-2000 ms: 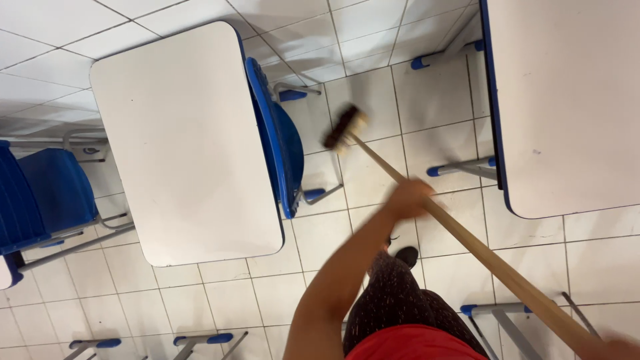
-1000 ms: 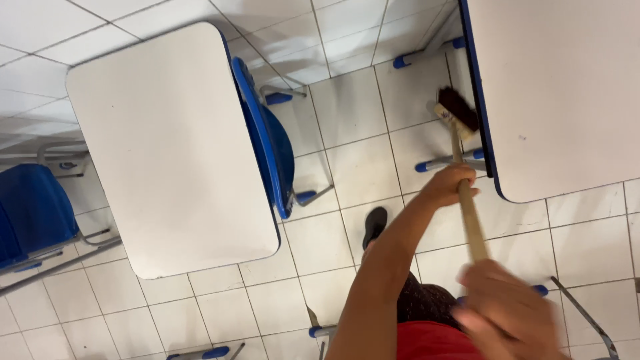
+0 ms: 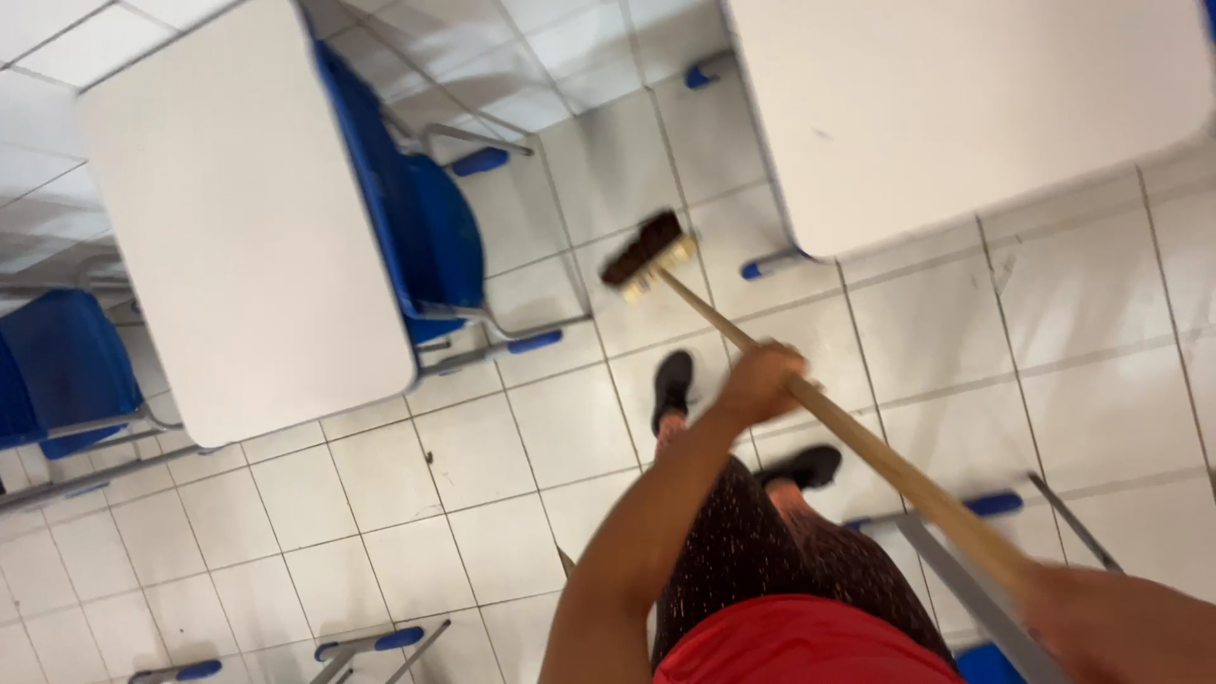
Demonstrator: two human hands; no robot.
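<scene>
A push broom with dark bristles (image 3: 643,251) and a long wooden handle (image 3: 883,456) slants from the middle of the view to the lower right. My left hand (image 3: 763,382) grips the handle partway down, nearer the broom head. At the lower right edge my right hand (image 3: 1064,608), blurred, is closed round the upper part of the handle. The broom head is over the white tiled floor between two desks, just beyond my black shoes (image 3: 673,385). Whether its bristles touch the floor I cannot tell.
A white-topped desk (image 3: 247,228) stands at the left with a blue chair (image 3: 442,228) against its side. Another white desk (image 3: 950,104) is at the upper right. A second blue chair (image 3: 71,361) is at the far left. Metal legs with blue feet (image 3: 993,503) stand near my right side.
The broom head has moved left, away from the right desk's edge where it was a second ago. Both of my hands stay on the handle. The view has shifted.
</scene>
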